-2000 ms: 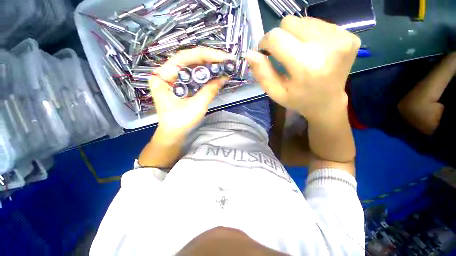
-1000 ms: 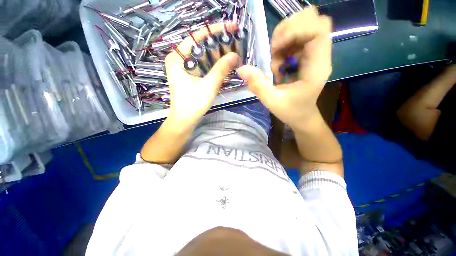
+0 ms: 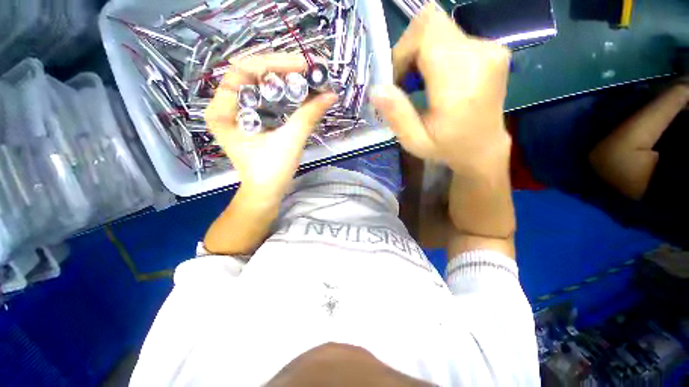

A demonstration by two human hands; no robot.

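My left hand [image 3: 261,143] holds several miniature motors [image 3: 273,86] side by side, their round ends facing up at me. Four ends look bright silver; the rightmost one is dark with a pale centre, and a thin red wire rises beside it. My right hand [image 3: 453,98] is curled just right of them, apart from the motors. A dark blue thing [image 3: 412,82] shows at its curled fingers, mostly hidden, perhaps a pen or tool. The white parts bin [image 3: 130,98] heaped with similar silver motors and red wires lies under my left hand.
Clear plastic boxes [image 3: 68,162] are stacked at the left. A smartphone [image 3: 506,21], loose silver cylinders [image 3: 409,7] and a yellow-black tool [image 3: 625,12] lie on the green mat [image 3: 559,72]. Another person's arm [image 3: 627,155] is at the right. Metal parts [image 3: 589,348] are low at the right.
From one second ago, the motors in my left hand have turned from wire ends to mostly bright silver ends. My left hand is slightly lower and further left. My right hand has changed its pose.
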